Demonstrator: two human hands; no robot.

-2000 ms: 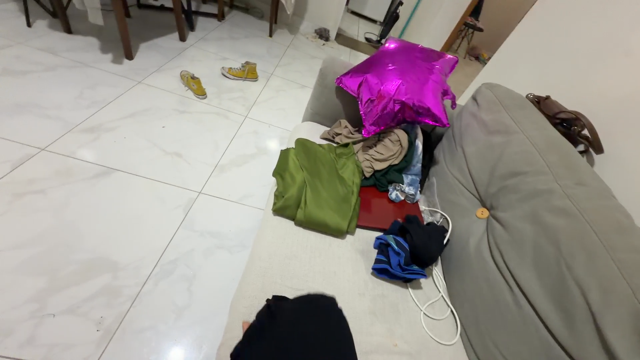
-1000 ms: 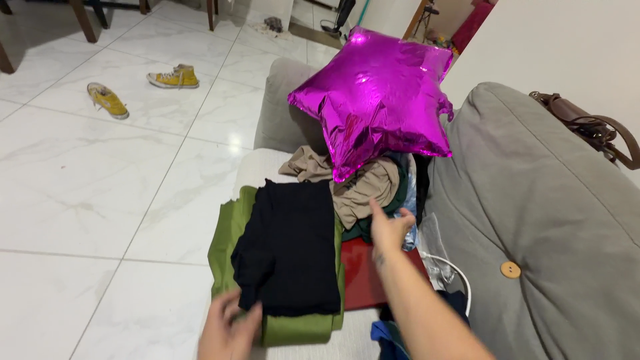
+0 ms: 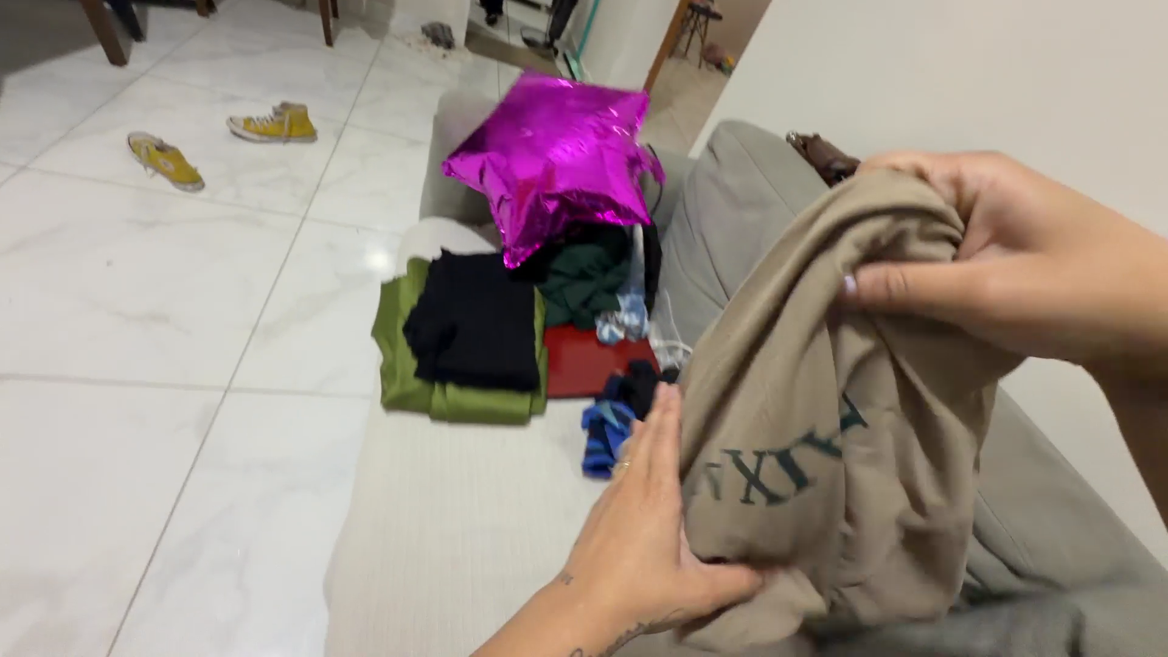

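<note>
A beige cloth garment [image 3: 776, 401] with dark printed writing hangs bunched up between my hands. My right hand [image 3: 976, 246] grips its upper part, thumb in front. Lower down, my left hand [image 3: 652, 520] holds its left edge, fingers straight along the cloth and thumb at the bottom. Beyond them on the sofa, a folded black garment [image 3: 479, 319] lies on a folded green cloth [image 3: 406, 388]. A dark green garment [image 3: 584, 278] is heaped beside these, partly under a magenta star-shaped foil balloon [image 3: 566, 146].
A red flat item [image 3: 589, 360] and a blue striped cloth [image 3: 604, 438] lie on the sofa seat [image 3: 438, 529]. The grey back cushion [image 3: 730, 201] stands at the right, with a brown bag [image 3: 821, 157] behind it. Yellow sneakers [image 3: 274, 123] are on the tiled floor.
The black garment was placed on the green cloth between the two earlier frames. Since then the beige garment has left the heap below the balloon and come up close, into my hands.
</note>
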